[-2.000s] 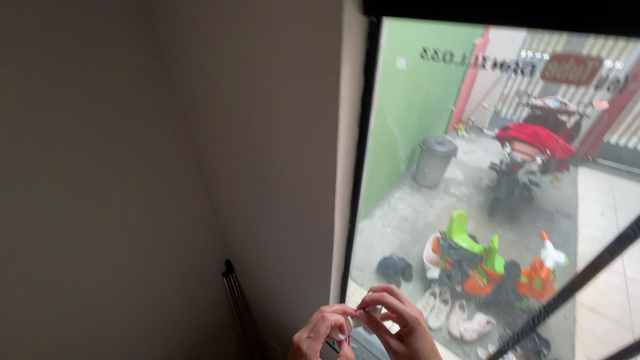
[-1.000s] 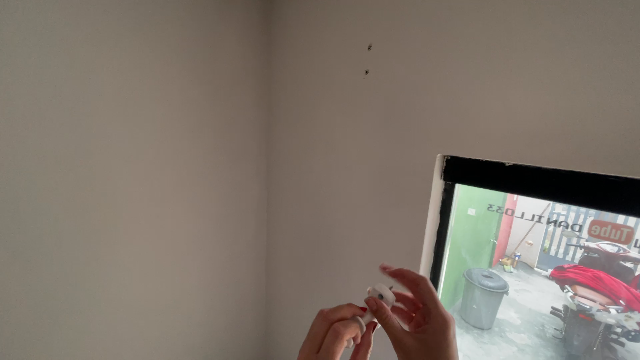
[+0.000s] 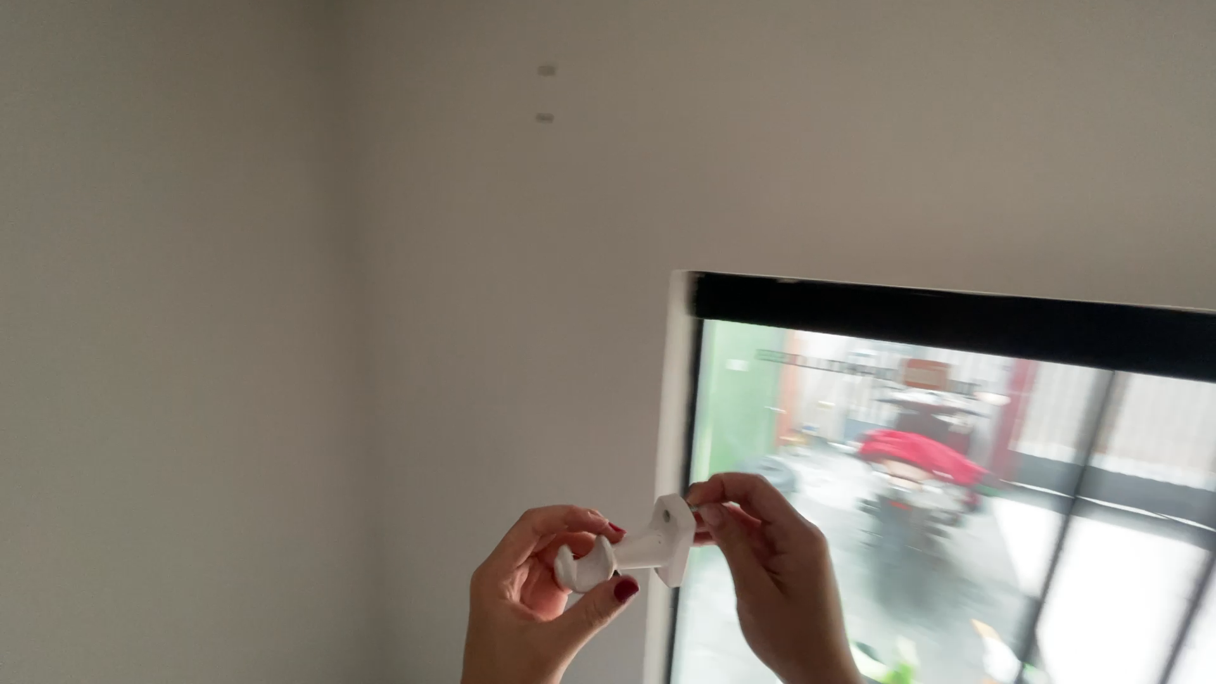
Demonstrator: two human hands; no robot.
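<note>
A white curtain rod bracket point(image 3: 638, 549) is held up at the lower middle, with a flat mounting plate on the right and a curved cradle on the left. My left hand point(image 3: 541, 584) grips its stem and cradle end between thumb and fingers. At the back of the plate, my right hand point(image 3: 769, 560) pinches something small, perhaps a screw; the fingers largely hide it. One hole shows in the plate's face. Two small marks or holes point(image 3: 545, 94), one above the other, are on the wall above.
The plain wall point(image 3: 513, 285) meets another wall at a corner on the left. A black-framed window point(image 3: 912, 309) fills the lower right, just behind my right hand. Through the glass, a motorcycle with a red cover point(image 3: 921, 456) stands outside, blurred.
The view has swung up from the window and outdoor floor to the wall. My hands have moved apart, and the bracket, largely covered by fingers before, now shows its plate and stem.
</note>
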